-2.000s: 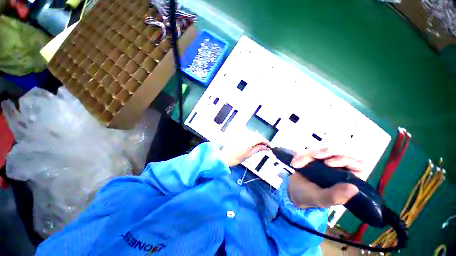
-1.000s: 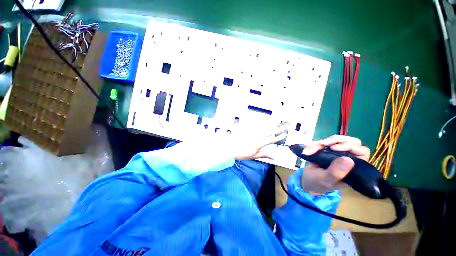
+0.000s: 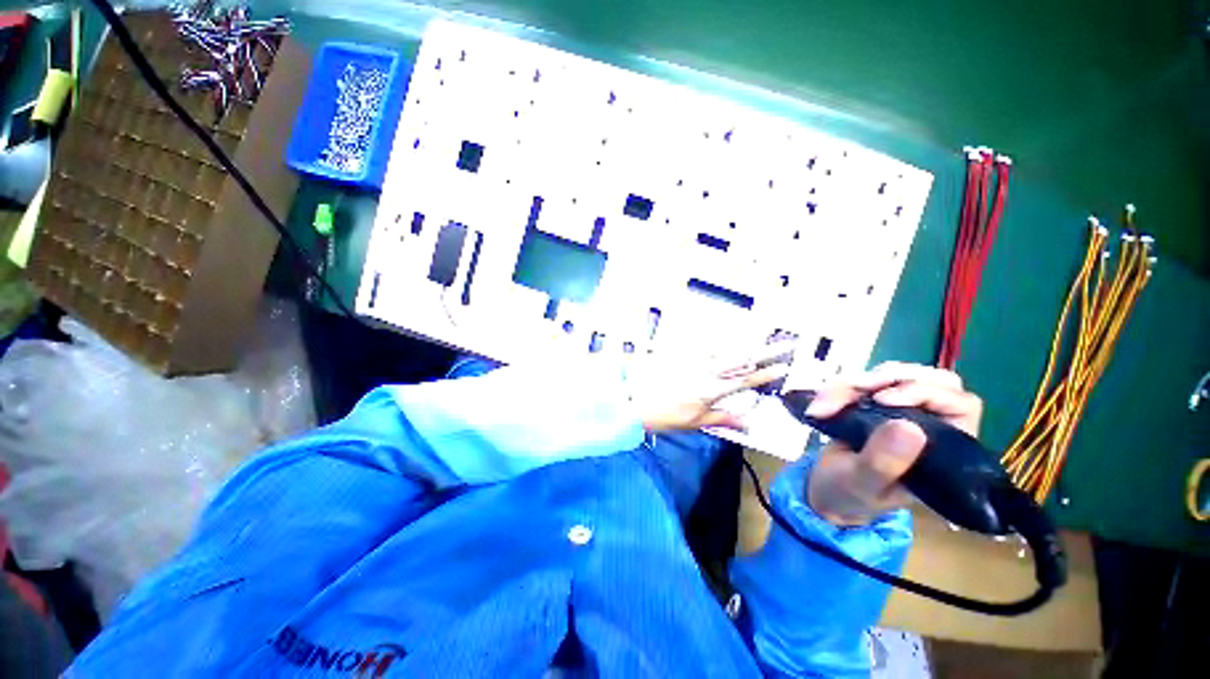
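Observation:
A white metal panel with dark slots and square holes lies on the green bench in front of me. My left hand rests low on the panel's right part, fingers stretched toward a small opening; whether it holds a small part cannot be told. My right hand grips a black electric screwdriver, its front end at the panel's lower right edge beside my left fingertips. The screwdriver's tip is too small and blurred to make out. Its black cord loops below my right hand.
A blue tray of screws and a brown divider box with wire harnesses are left. Red leads and orange-yellow leads lie right. Crumpled clear bags are lower left. An open carton is lower right.
The view has turned and shifted. My left hand and the screwdriver have moved from the panel's lower middle to its lower right. Since one second ago, both hands have barely moved.

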